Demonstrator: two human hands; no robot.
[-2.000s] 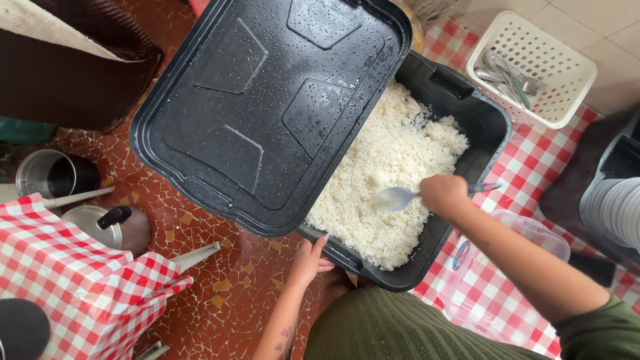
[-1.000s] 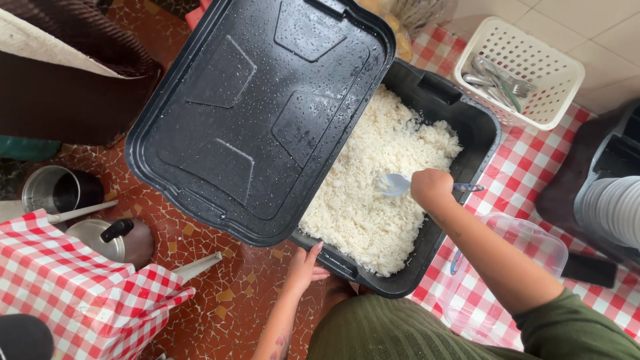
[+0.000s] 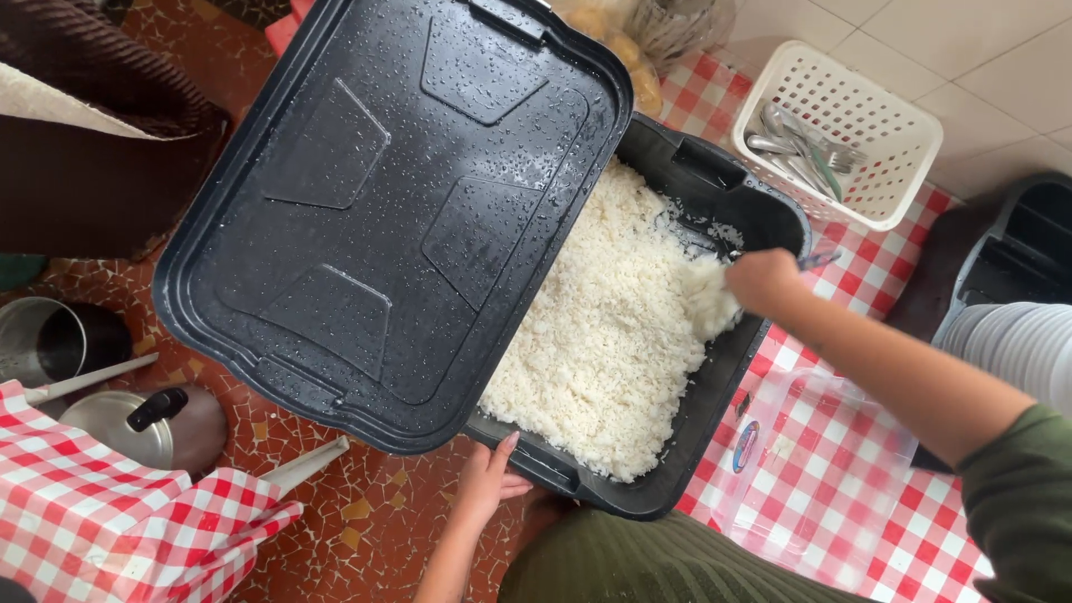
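Cooked white rice [image 3: 611,335] lies in a deep black plastic tub [image 3: 720,377]. A wet black lid [image 3: 385,218] covers the tub's left side, tilted across it. My right hand [image 3: 766,280] is closed around a spoon [image 3: 819,260]; its handle end sticks out to the right, while its bowl is blurred among rice at the tub's right side. Near the tub's front left corner, my left hand [image 3: 494,477] rests its fingers against the rim, thumb raised beside the lid's edge.
A white perforated basket [image 3: 837,134] with cutlery stands behind the tub. At right are stacked white plates [image 3: 1013,343] in a black bin [image 3: 963,260], and a clear plastic container [image 3: 821,469] on a checked tablecloth [image 3: 921,536]. Pots [image 3: 201,427] sit at lower left.
My right hand has moved with the spoon from the middle of the rice toward the tub's right side, where rice is now heaped. My left hand has stayed at the rim.
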